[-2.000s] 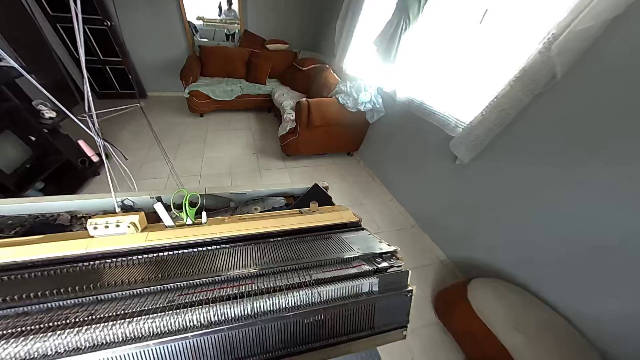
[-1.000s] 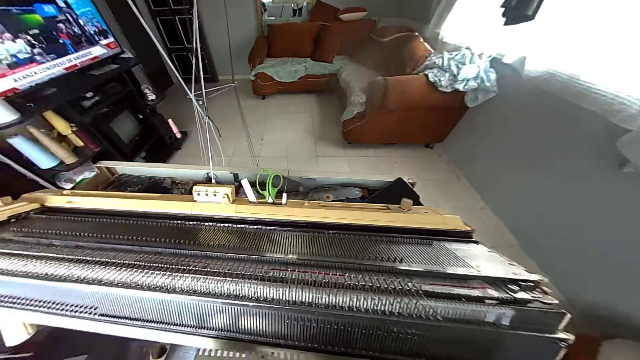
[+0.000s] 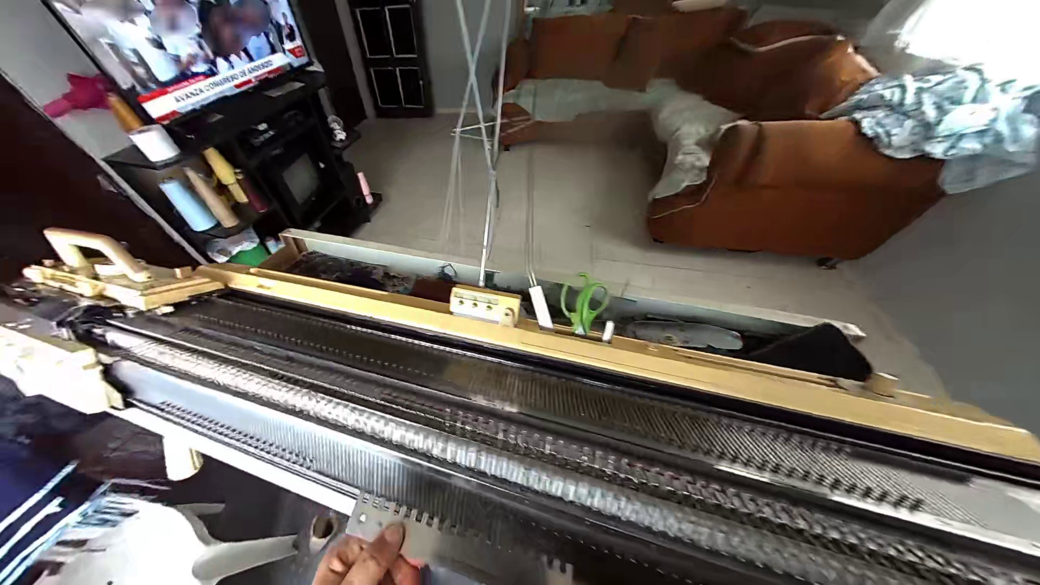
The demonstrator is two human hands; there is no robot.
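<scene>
At the bottom of the head view, my left hand (image 3: 370, 561) pinches a notched metal comb plate (image 3: 443, 546) between thumb and fingers. Its teeth lie at the front needle bed of a knitting machine (image 3: 528, 475). A second toothed piece (image 3: 558, 570) shows at the bottom edge, its holder hidden. My right hand is not visible. The machine's carriage (image 3: 122, 272), with a cream handle, sits at the far left end. Green-handled scissors (image 3: 585, 305) stand behind the cream rear rail (image 3: 366, 307), beside a small cream box (image 3: 485, 305).
A white plastic chair (image 3: 154, 544) and a hollow tube end (image 3: 322, 526) are at lower left. Yarn cones (image 3: 188, 203) lie on a shelf near a television (image 3: 203, 49). Threads (image 3: 490, 162) rise from the machine. An orange sofa (image 3: 780, 187) stands beyond.
My left hand with the comb plate has come into view at the bottom. The view has swung left, bringing in the television, then the carriage.
</scene>
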